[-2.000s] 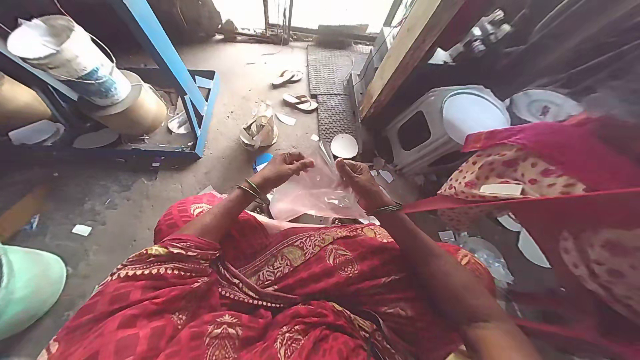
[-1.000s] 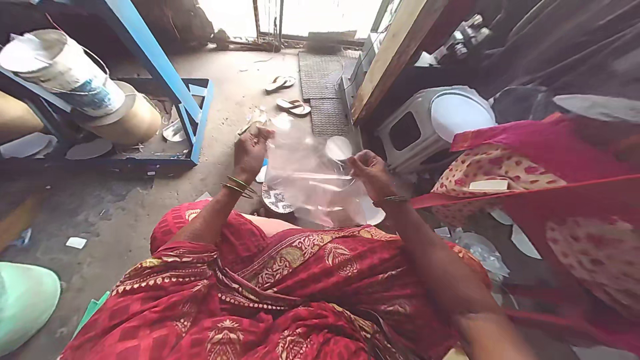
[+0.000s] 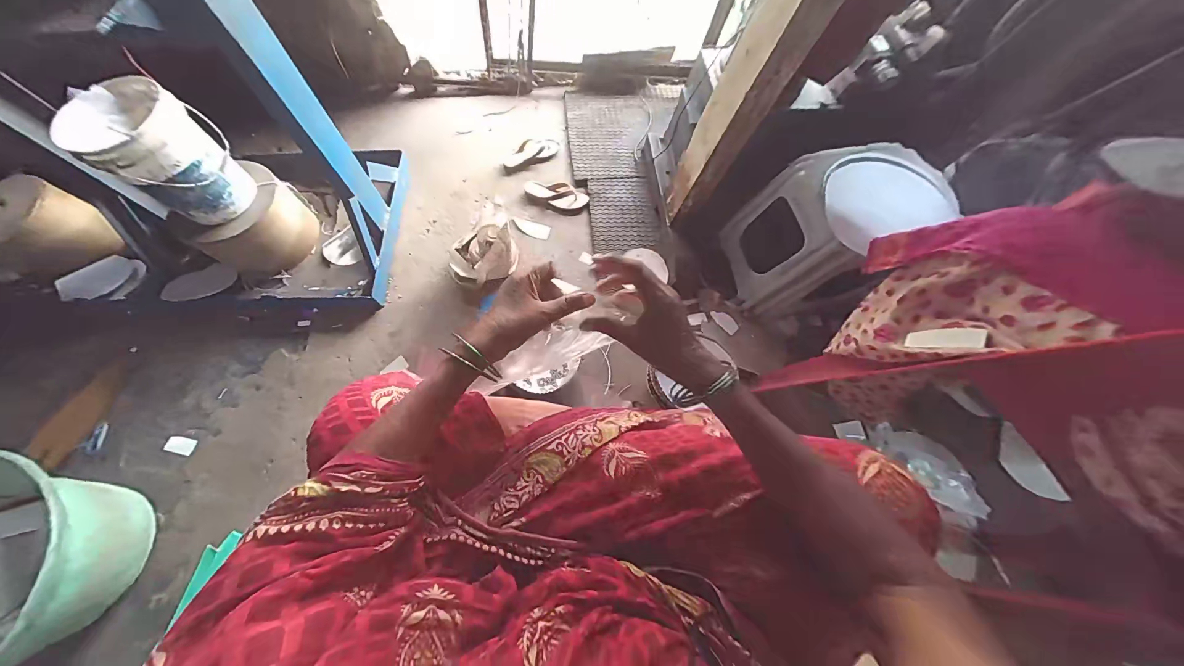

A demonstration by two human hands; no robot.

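Observation:
My left hand is at the middle of the view, thumb toward the right, bangles on the wrist. Close beside it on the right is my right hand, its fingers curled and spread. A thin clear plastic sheet or bag hangs below and between both hands, over my lap; its upper edge is blurred, and whether either hand pinches it cannot be told. Beneath the plastic a round patterned item shows in part. Red patterned cloth covers my lap.
A blue metal frame with a paint-stained bucket stands at left, a pale green tub at lower left. Sandals and a rubber mat lie ahead. A plastic stool and a person in patterned cloth are at right.
My hands, apart with the plastic stretched between them one second ago, have come close together. The plastic now hangs lower, over my lap.

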